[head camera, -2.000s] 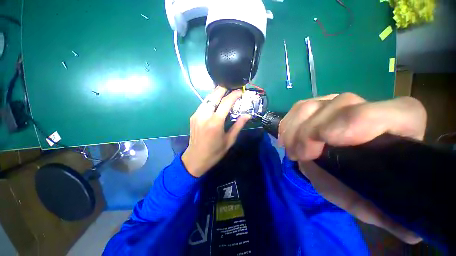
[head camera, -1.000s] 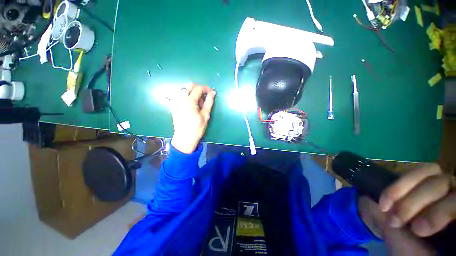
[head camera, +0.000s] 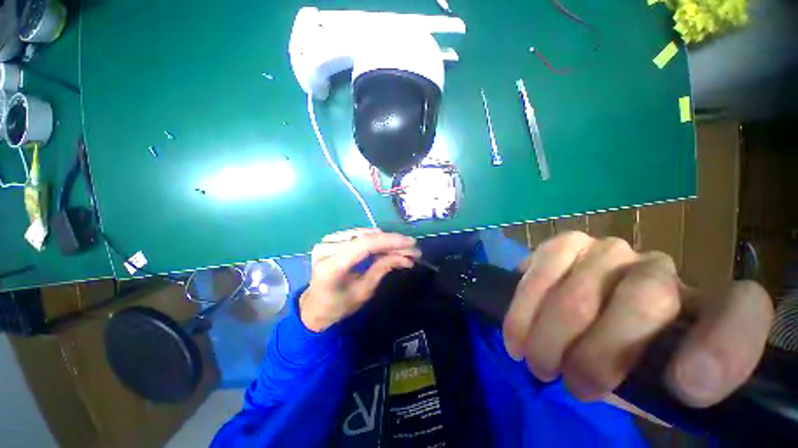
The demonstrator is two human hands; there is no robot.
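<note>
The white PTZ camera point(head camera: 385, 39) lies on the green mat with its glossy black ball head point(head camera: 394, 118) towards me. The silvery round-cornered board module point(head camera: 429, 192) lies below the head, joined to it by red wires, untouched. My right hand point(head camera: 612, 315) grips the thick black electric screwdriver point(head camera: 481, 289), which points left in front of my body. My left hand point(head camera: 354, 271) is beyond the mat's front edge, thumb and fingertips close together at the bit's tip. Anything tiny between them cannot be made out.
A thin rod-like tool point(head camera: 492, 131) and tweezers point(head camera: 534, 131) lie right of the camera. The white cable point(head camera: 332, 162) runs towards my left hand. Tiny screws point(head camera: 153, 150) lie at left. Small white cameras point(head camera: 28, 120) and a dark block point(head camera: 74, 229) are far left. Yellow pieces point(head camera: 710, 19) are upper right.
My left hand has moved from the mat to the screwdriver's tip. The screwdriver has come left, closer to the front of my body. The view has shifted; the board module still lies below the head.
</note>
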